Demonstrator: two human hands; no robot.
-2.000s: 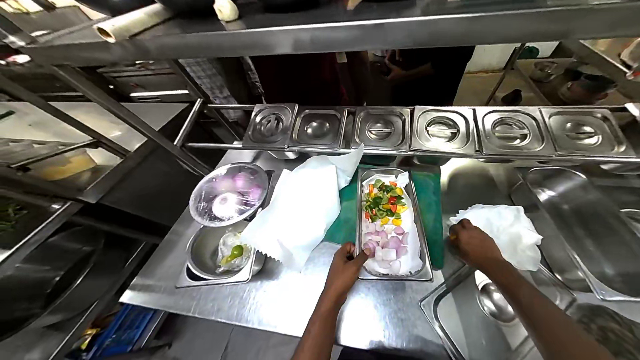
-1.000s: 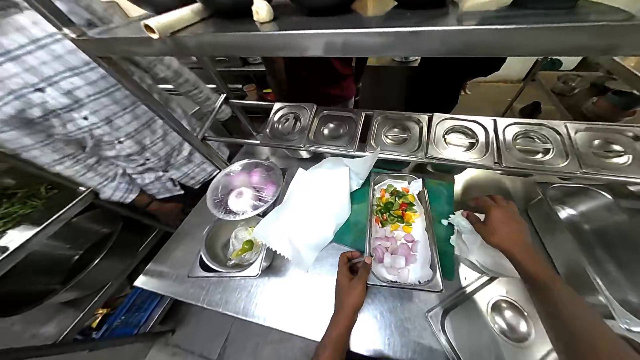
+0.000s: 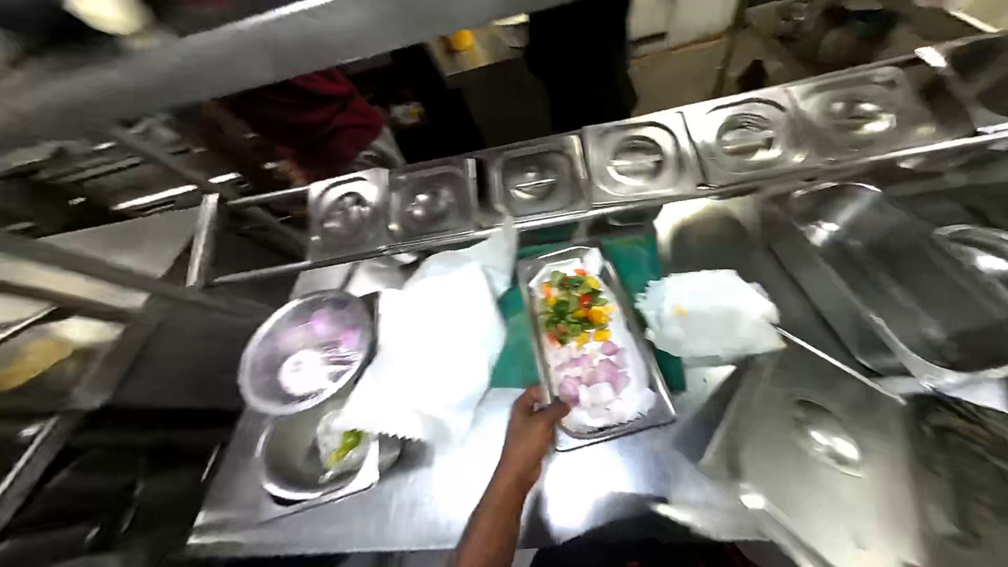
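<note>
My left hand (image 3: 535, 425) grips the near left corner of a steel tray (image 3: 606, 433), thumb over the rim. White paper lines the tray, with diced peppers (image 3: 575, 307) in green, yellow and red in its far part and cut onion pieces (image 3: 594, 378) in its near part. The tray rests on a green cutting board (image 3: 516, 342). A crumpled white paper (image 3: 709, 315) lies right of it, and larger white paper sheets (image 3: 441, 339) lie left of it. My right hand is out of view.
A film-covered bowl of onions (image 3: 307, 350) and a steel bowl (image 3: 295, 457) with a plastic bag of green items stand at left. Lidded steel containers (image 3: 535, 177) line the far rail. A steel lid (image 3: 819, 449) and a deep steel pan (image 3: 890, 260) are at right. Overhead runs a shelf (image 3: 236, 63). A person in red stands beyond.
My right hand, at the crumpled paper before, has left the view. My left hand stays at the tray's near left corner. The person in a checked shirt at left is no longer seen. The view has tilted.
</note>
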